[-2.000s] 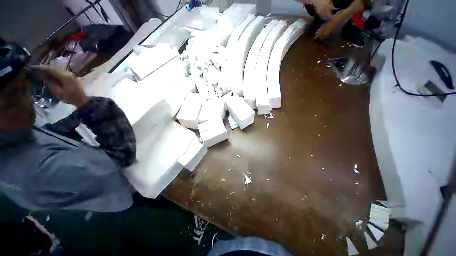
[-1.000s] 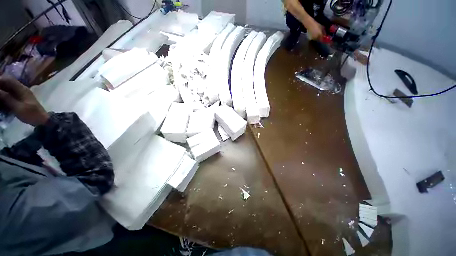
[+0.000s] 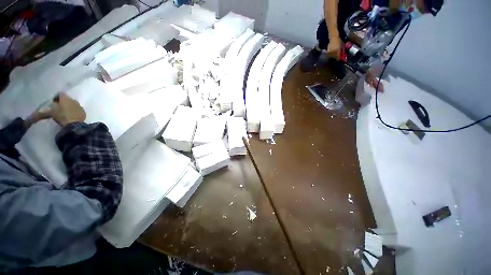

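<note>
Neither of my hands is in view. A long brown stick [image 3: 274, 207] runs up from the bottom edge over the brown table [image 3: 317, 177]. Its far tip is at the small white cut blocks [image 3: 210, 157], by the right-hand block; I cannot tell if they touch. Several curved white bundles [image 3: 261, 88] lie side by side behind the blocks. White scraps [image 3: 202, 80] are heaped left of them.
At left a person's hands [image 3: 67, 110] are on white sheets. At the back another person's hand [image 3: 335, 48] is at the cutting machine [image 3: 360, 51]. A white lay [image 3: 425, 182] at right bears a black curved object [image 3: 419, 113], a dark block [image 3: 436, 216] and a cable.
The stick has come into view and its tip has moved left to the blocks. The right-hand block has turned straighter. The left person's raised hand has come down to the sheets.
</note>
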